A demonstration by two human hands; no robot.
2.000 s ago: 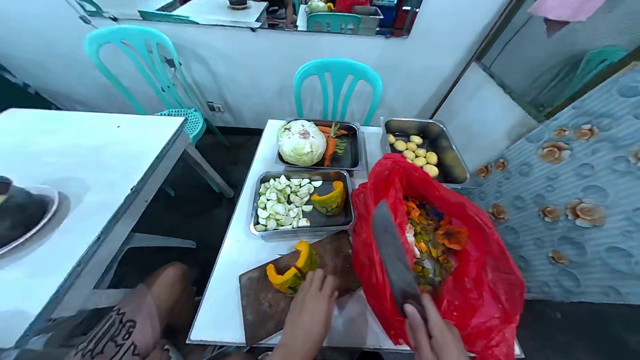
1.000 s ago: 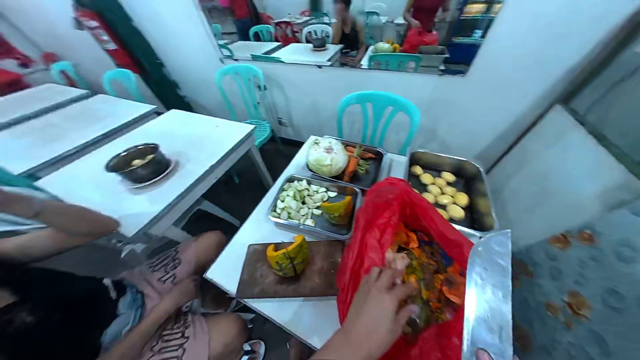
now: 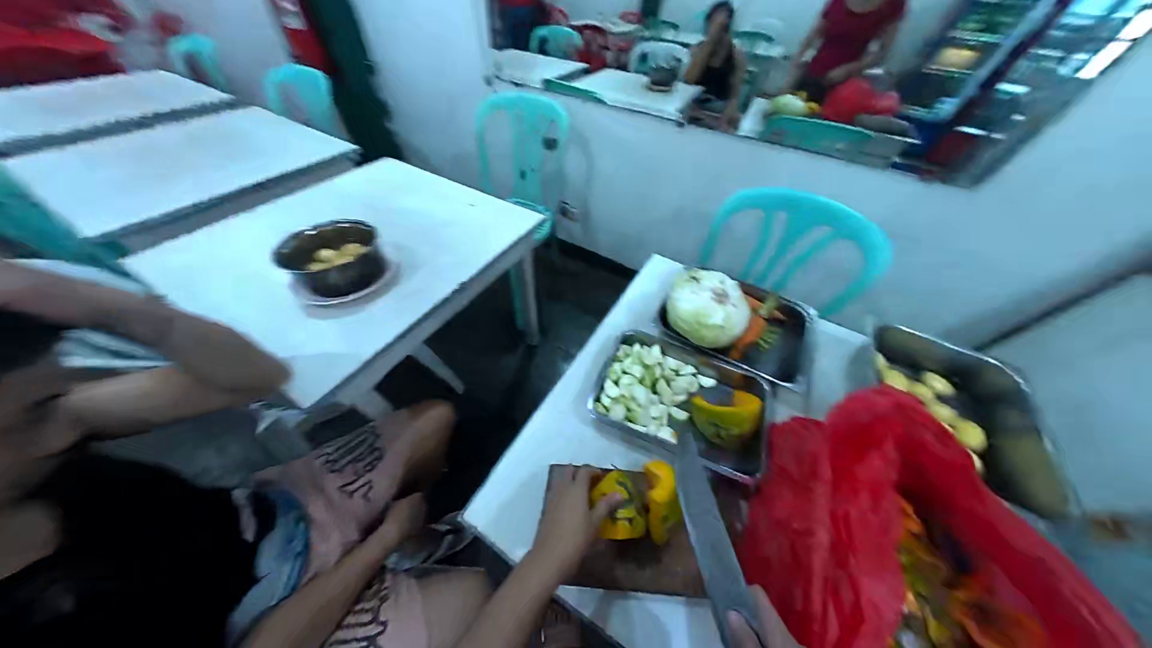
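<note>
My left hand (image 3: 576, 513) rests on a piece of yellow-orange squash (image 3: 619, 515) on the brown cutting board (image 3: 634, 569). A second squash piece (image 3: 663, 501) stands close beside it. My right hand (image 3: 763, 623), partly cut off by the lower edge, grips a large knife (image 3: 711, 531), its wide blade pointing up and away, just right of the squash. Behind the board, a metal tray (image 3: 601, 416) holds pale cut chunks (image 3: 643, 387) and another squash piece (image 3: 727, 418). A red plastic bag (image 3: 801, 540) of peelings (image 3: 945, 585) lies open at the right.
A cabbage (image 3: 708, 308) and carrots (image 3: 751, 328) share a rear tray; peeled potatoes (image 3: 936, 396) fill part of a deep metal pan (image 3: 1017, 423). At the left, a person (image 3: 117, 540) sits near a white table (image 3: 432, 211) bearing a dark pot (image 3: 337, 261). A teal chair (image 3: 801, 234) stands behind.
My left hand has moved from the red bag to the squash on the board. The knife has moved from the bag's right side to beside the squash, which now shows as two pieces.
</note>
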